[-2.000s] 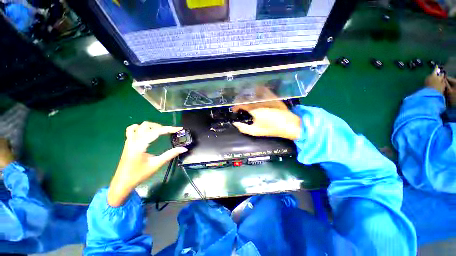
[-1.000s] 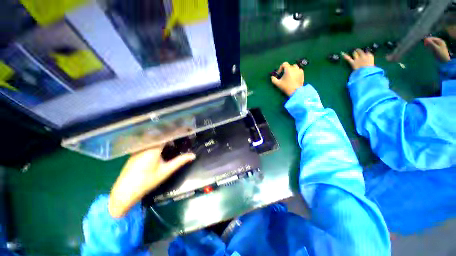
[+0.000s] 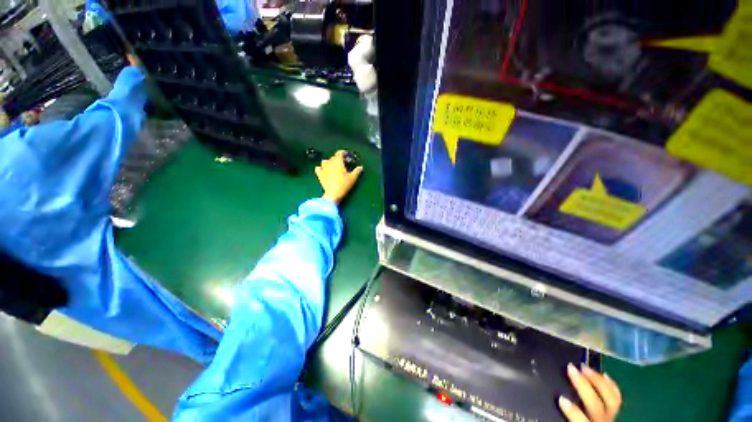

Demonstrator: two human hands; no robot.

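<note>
My left hand (image 3: 336,177) reaches far out to the left over the green bench. Its fingertips are on a small black unit (image 3: 350,159). Another small dark unit (image 3: 313,154) lies just left of it. My right hand (image 3: 592,397) rests at the right end of the flat black fixture (image 3: 462,363), fingers slightly apart, with nothing visible in them; its wrist is cut off by the bottom edge. The small raised parts (image 3: 470,315) at the fixture's rear lie partly under the clear guard (image 3: 536,293).
A large framed instruction panel (image 3: 569,165) stands above the guard. A co-worker's blue sleeve (image 3: 49,177) is at the left, beside an upright black pocketed tray (image 3: 202,78). A black cable (image 3: 342,313) runs from the fixture's left side. Grey floor with a yellow line shows lower left.
The view has swung left. My left hand has left the fixture and reached out to the unit on the bench. My right hand has come back from the bench's right side to the fixture.
</note>
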